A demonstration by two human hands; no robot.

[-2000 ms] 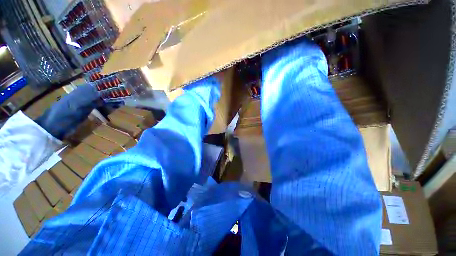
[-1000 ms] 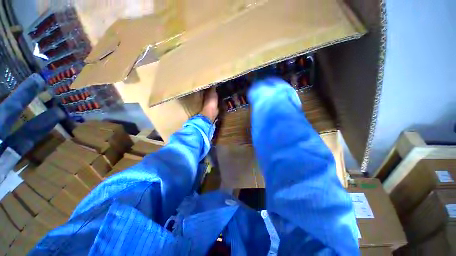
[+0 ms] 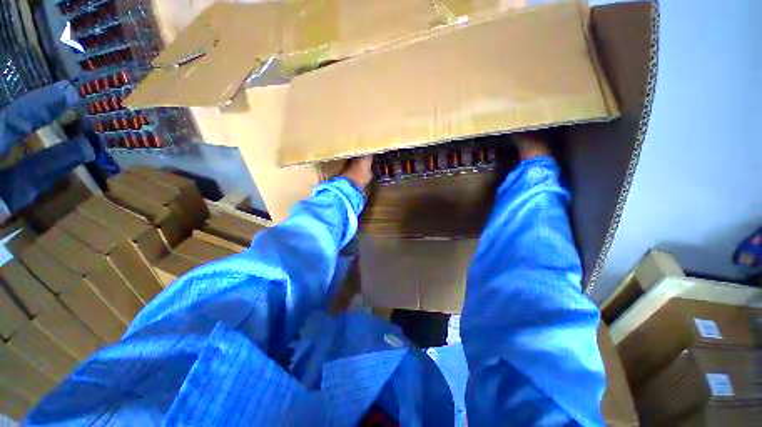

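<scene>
A large open carton [image 3: 259, 158] lies in front of me with a flap [image 3: 451, 87] folded across its upper part. Under the flap, a clear tray of red-brown copper coils [image 3: 434, 163] shows its near row. My left hand [image 3: 359, 171] is at the tray's left end, its fingers hidden by the flap and carton. My right hand [image 3: 532, 148] reaches under the flap on the tray's right side, and its fingers are hidden in shadow. Neither hand's grip can be seen. Brown cardboard [image 3: 426, 208] shows below the tray inside the carton.
Stacked trays of coils [image 3: 117, 92] with a white paper slip [image 3: 71, 36] stand at upper left. Rows of brown cartons [image 3: 92, 250] fill the left. Another person's dark blue sleeve [image 3: 42, 171] reaches in at left. Labelled cartons [image 3: 693, 350] and a wooden frame [image 3: 668, 292] are at lower right.
My right hand has moved right, from over the tray to its right side. The coil row is now less covered and looks more level. My left hand stays near the tray's left end.
</scene>
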